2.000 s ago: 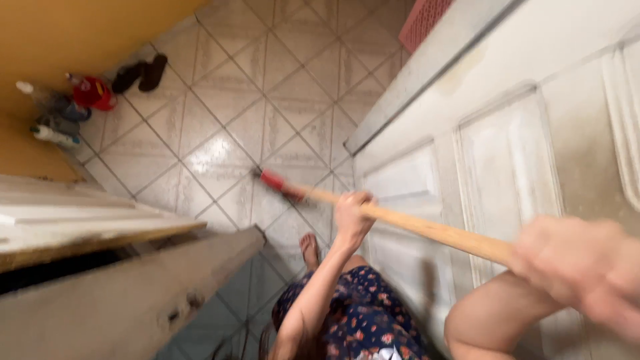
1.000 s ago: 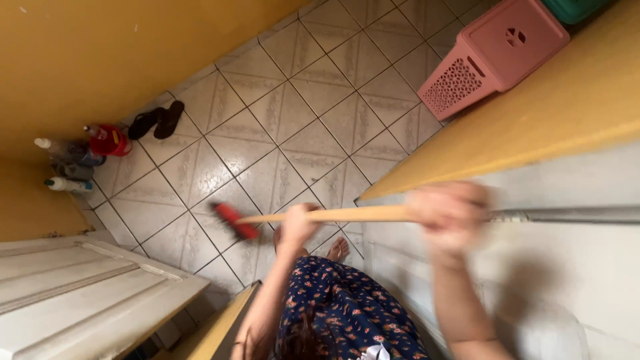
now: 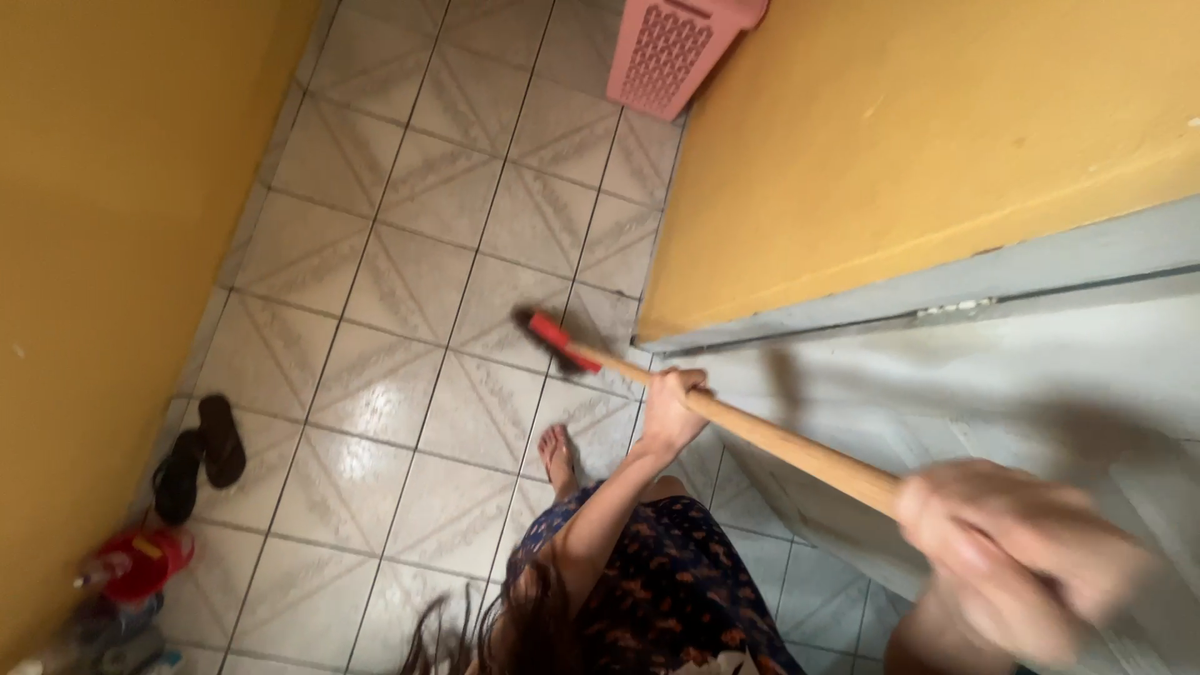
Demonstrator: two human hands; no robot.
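Observation:
A push broom with a red head (image 3: 564,343) and dark bristles rests on the tiled floor near the wall corner. Its wooden handle (image 3: 797,448) slants down to the right. Around the lower part of the handle, not far above the head, my left hand (image 3: 673,411) is closed. My right hand (image 3: 1022,553), blurred and close to the camera, grips the upper part of the handle at the right. The handle's end is hidden by that hand. A bare-looking foot (image 3: 557,454) shows below the broom head.
A pink perforated plastic basket (image 3: 666,56) stands by the yellow wall (image 3: 900,159) at the top. Dark flip-flops (image 3: 222,441) lie along the left wall, beside a red container (image 3: 145,562) and blurred bottles. A whitish door (image 3: 1031,356) is close at the right.
The view has shifted. The broom head has moved from beside the foot toward the wall corner near the door. Both hands have kept hold of the handle.

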